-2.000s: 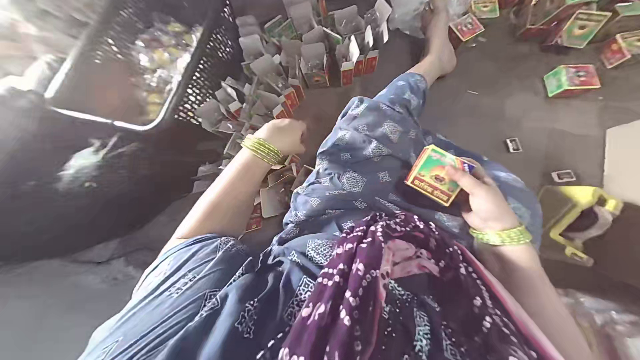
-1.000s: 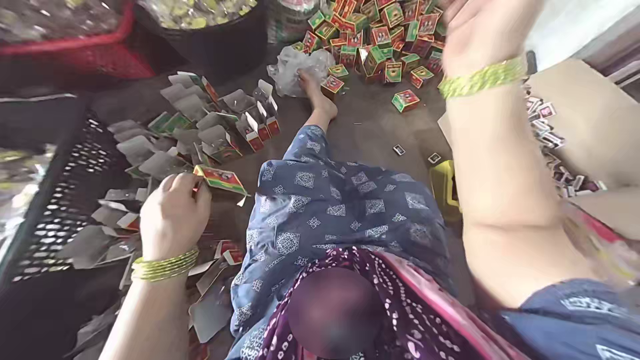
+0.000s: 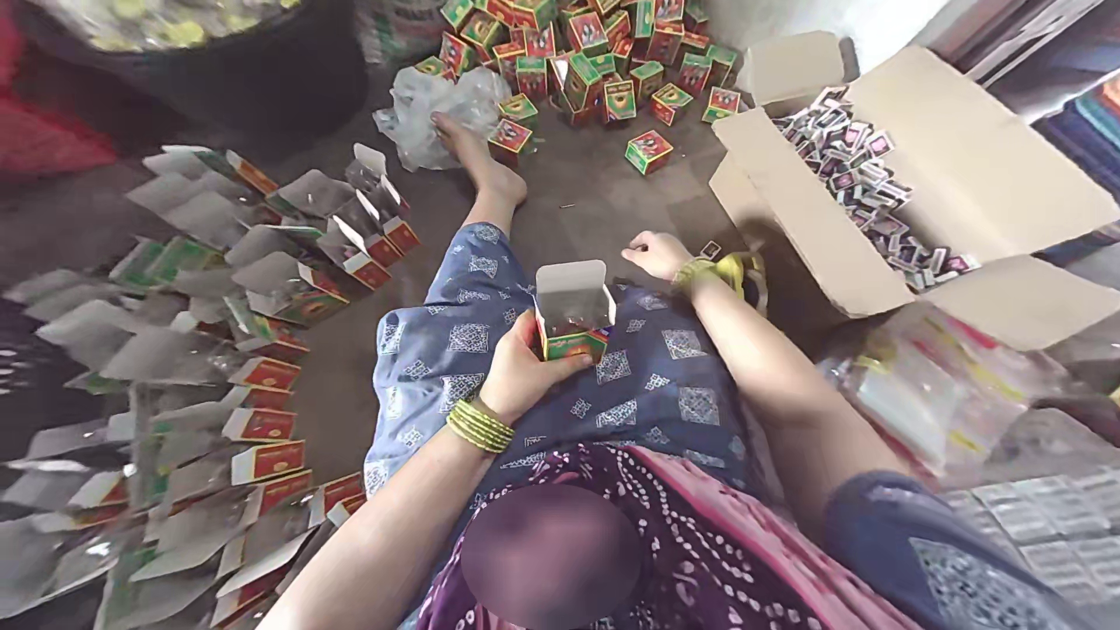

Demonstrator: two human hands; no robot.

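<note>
My left hand (image 3: 525,363) holds a small printed carton (image 3: 573,343), red and green with its top flap raised, upright over my lap. Dark contents show inside the carton, too unclear to name. My right hand (image 3: 658,255) is beyond my right thigh, low near the floor, with its fingers curled; whether something small is between them cannot be told. Just to the right of that hand lie a small matchbox-like piece (image 3: 710,250) and a yellow object (image 3: 744,276), partly hidden by the wrist.
Rows of open-topped cartons (image 3: 262,424) stand on the left. Closed cartons (image 3: 649,152) are heaped ahead, beside a clear plastic bag (image 3: 420,118). A cardboard box (image 3: 792,214) of small matchbox-like pieces stands at right, with plastic packets (image 3: 945,385) nearer. A black tub (image 3: 289,70) is at upper left.
My left hand has come from the open cartons on the left to over my lap, with an open carton in it. The right hand has come down from the upper right to near the floor.
</note>
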